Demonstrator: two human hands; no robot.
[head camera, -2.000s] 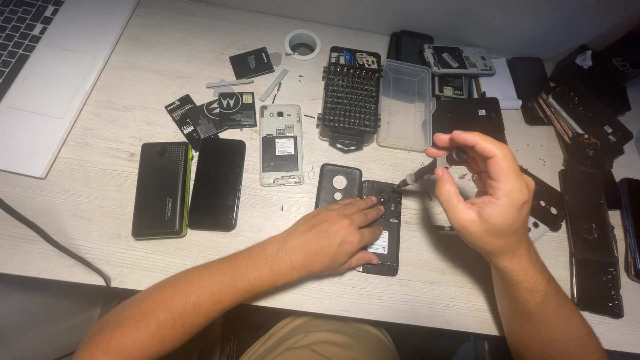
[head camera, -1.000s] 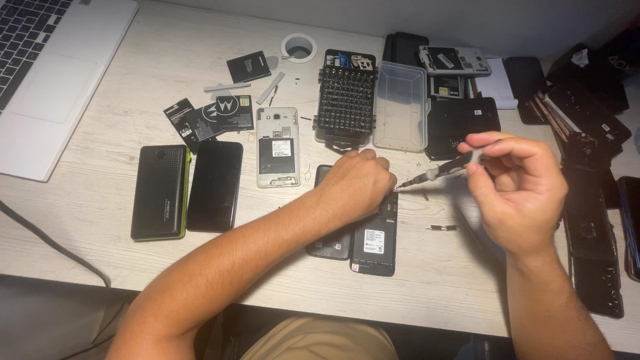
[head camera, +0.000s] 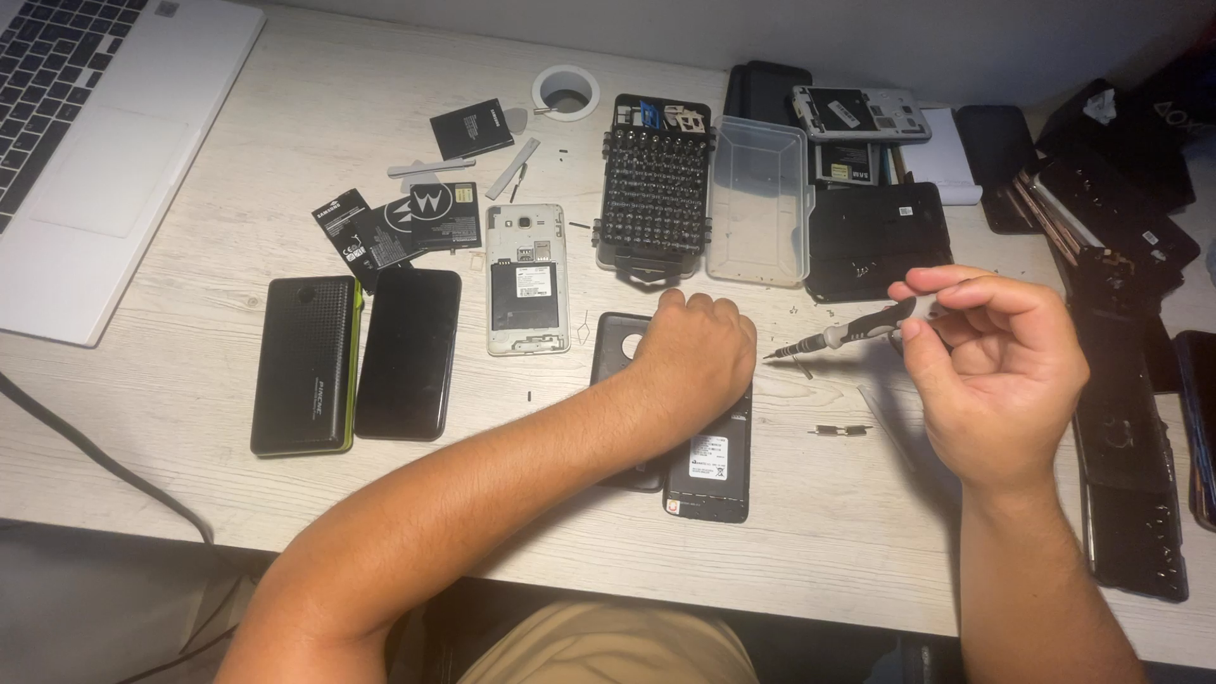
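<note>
My left hand (head camera: 698, 351), its fingers curled down and hidden from view, lies over the upper end of an opened black phone body (head camera: 708, 475). Whether it holds something cannot be seen. Under my left wrist is a black phone back cover (head camera: 616, 332) with a round hole. To the right, my right hand (head camera: 983, 356) holds a grey and black precision screwdriver (head camera: 855, 328) between thumb and fingers, its tip pointing left, just right of my left hand. Tiny screws (head camera: 798, 323) lie scattered above the screwdriver. A small metal part (head camera: 841, 430) rests below it.
A bit case (head camera: 655, 190) with a clear lid (head camera: 757, 199) stands behind my hands. A silver opened phone (head camera: 527, 318), phone batteries (head camera: 451, 214), a power bank (head camera: 304, 366) and a black phone (head camera: 408, 356) lie left. Phone parts (head camera: 1126, 456) crowd the right; a laptop (head camera: 123, 161) is far left.
My left hand has moved from the middle of the opened phone body up to its upper end. The screwdriver tip, earlier on the phone body, is now off to its right.
</note>
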